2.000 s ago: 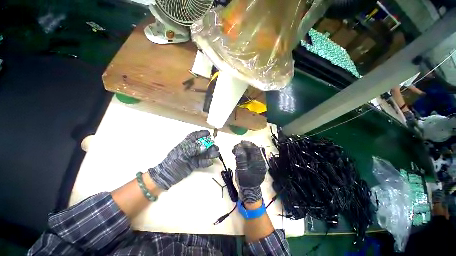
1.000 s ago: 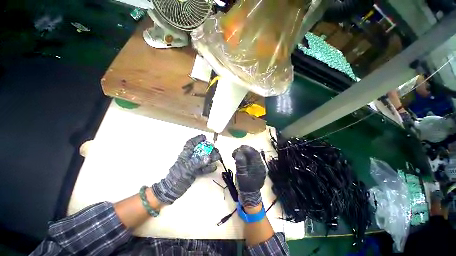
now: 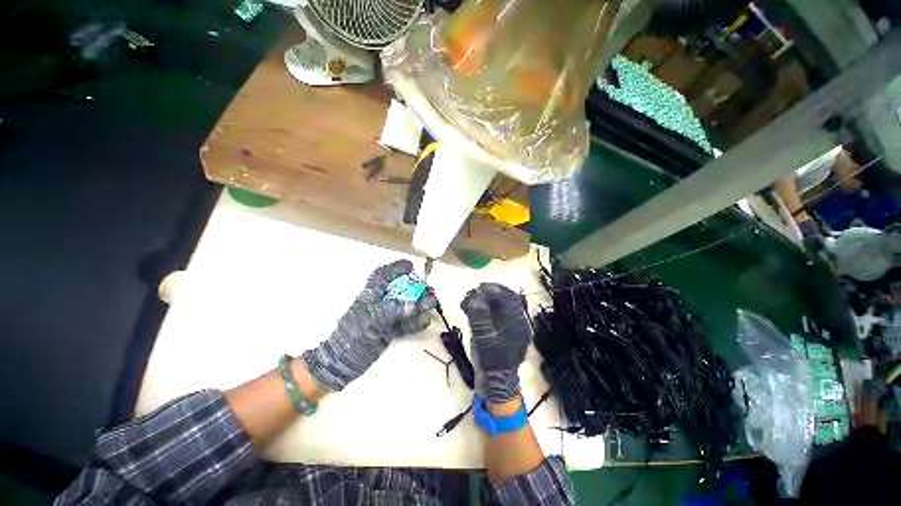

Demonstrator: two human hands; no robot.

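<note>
My left hand, in a grey striped knit glove, holds a small teal-green circuit board just below the dark tip under the white cone. A bundled black power cable runs down from the left hand's fingers and lies on the cream board between my hands. My right hand, gloved, is beside it with fingers curled. A thin pale line runs from near its fingertips to the right. What its fingers pinch is too small to tell.
A large black cable pile lies right of my right hand. A raised wooden board behind bears a small fan and a yellow-black tool. A plastic-wrapped hood hangs above. A clear bag and green boards are far right.
My left hand has shifted slightly, with the board still under the tip. My right hand has stayed nearly in place. A small green board at the upper left has moved further left.
</note>
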